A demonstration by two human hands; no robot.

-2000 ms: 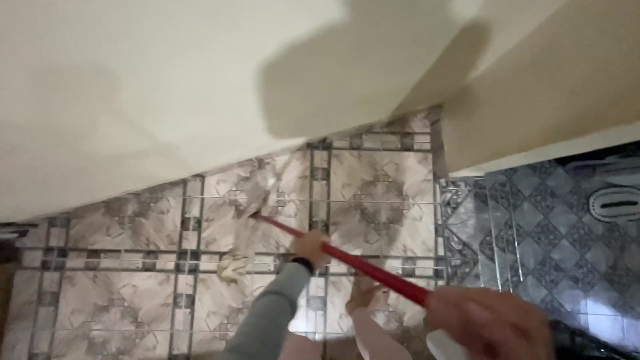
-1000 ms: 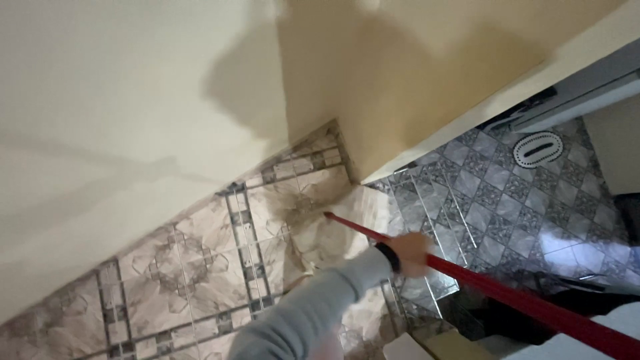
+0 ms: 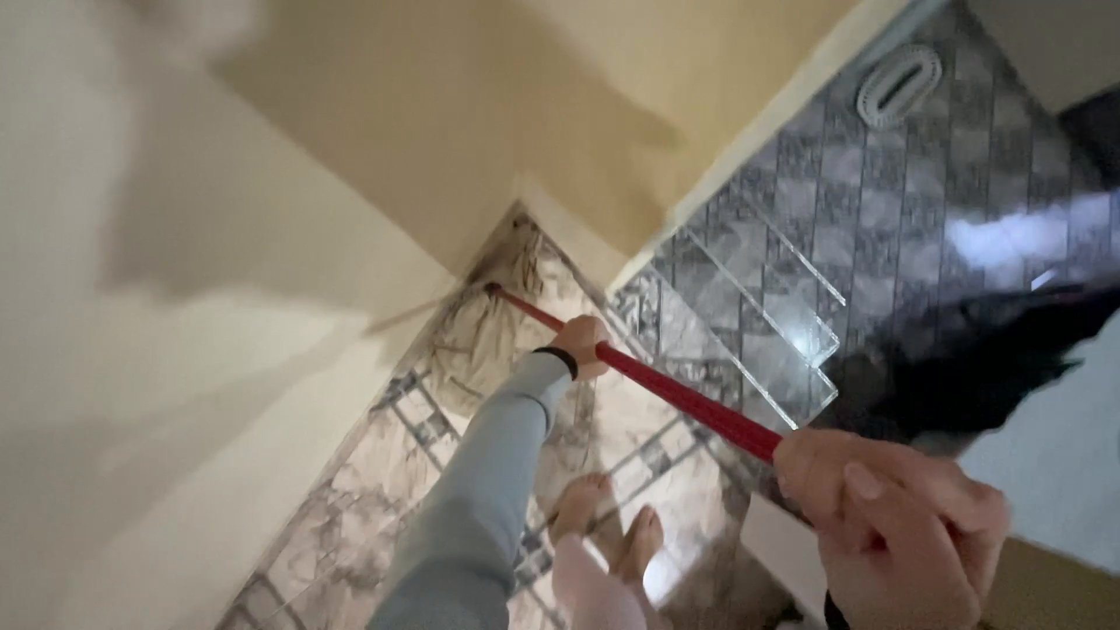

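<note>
A long red pole (image 3: 682,398) slants from the lower right toward the wall corner. My left hand (image 3: 580,346), with a dark band at the wrist and a grey sleeve, is closed around its middle. Nearer the camera, my right hand (image 3: 892,525) grips the upper end. At the pole's far end a crumpled beige cloth (image 3: 477,350) lies spread on the patterned floor tiles, close against the wall corner. The cloth partly hides how the pole's tip is joined to it.
Pale walls (image 3: 262,289) meet at the corner. Right of the wall's end lies a grey tiled floor (image 3: 814,201) with a white oval mat or cover (image 3: 899,86). A dark, blurred object (image 3: 971,367) stands at right. My bare feet (image 3: 612,525) are below the pole.
The view has turned and shifted toward the wall corner. The pole's far end has moved along the wall to that corner. Both hands are on the pole; the cloth shows more plainly.
</note>
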